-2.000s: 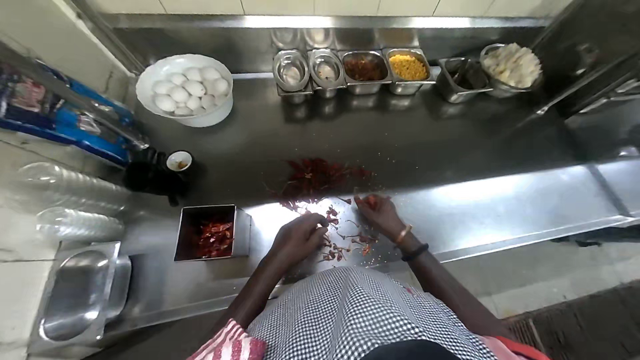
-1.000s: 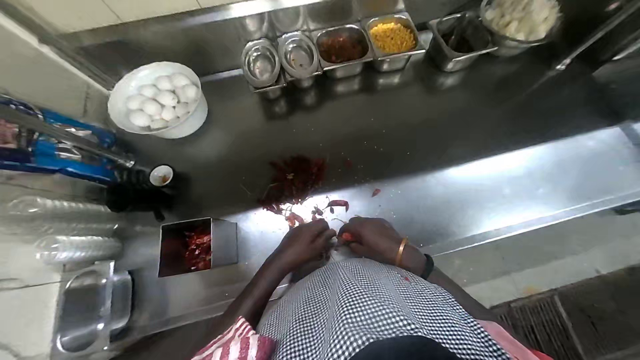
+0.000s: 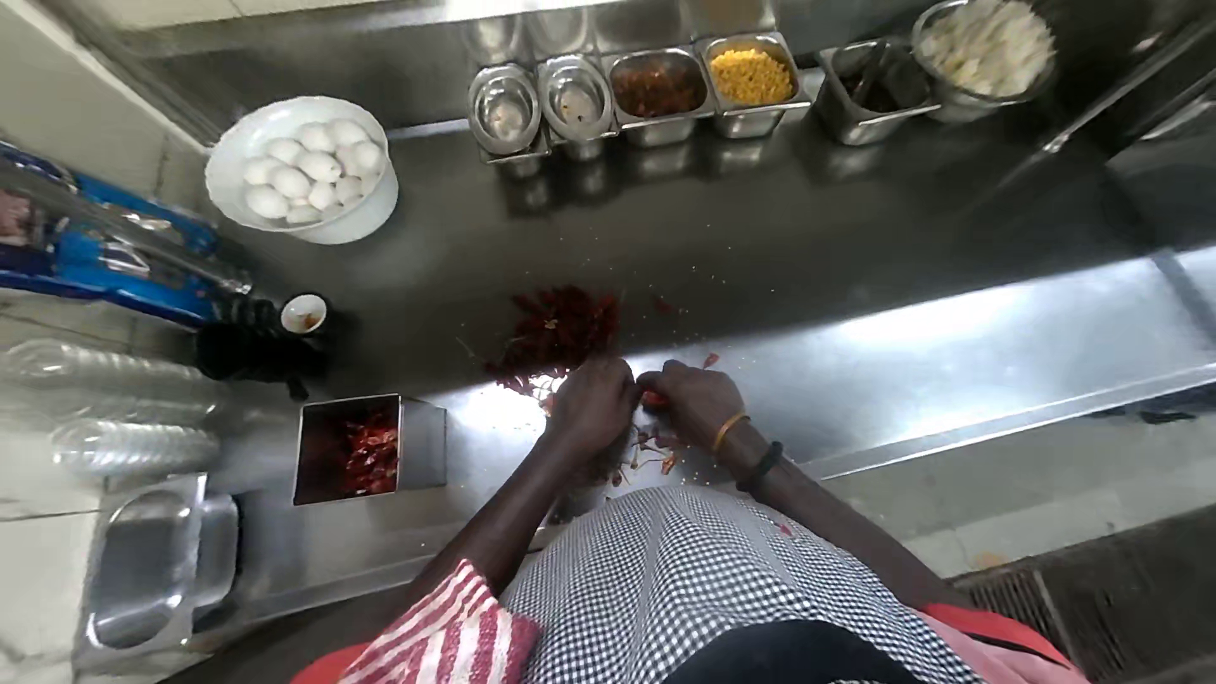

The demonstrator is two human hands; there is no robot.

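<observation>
My right hand [image 3: 698, 399] has its fingers closed on a dried red chili [image 3: 654, 400]. Close beside it on the left is my left hand [image 3: 594, 404], fingers bent in; whether it grips part of that chili is hidden. A pile of dried red chilies [image 3: 565, 328] lies on the steel counter just beyond my left hand. Chili stems and bits [image 3: 651, 456] are scattered between my wrists, near the checked apron. To the left, a square metal container [image 3: 423, 444] holds more red chili pieces.
A white bowl of eggs [image 3: 375, 214] stands at the back left, near a small white cup [image 3: 304, 313]. Steel containers [image 3: 662, 133] line the back, one with chopped yellow food [image 3: 750, 76]. An empty steel pan [image 3: 142, 570] sits front left; clear plastic containers [image 3: 133, 448] lie behind it.
My hands were apart two seconds ago and are now close together. Since one second ago they have moved forward from the apron, and stems show between the wrists.
</observation>
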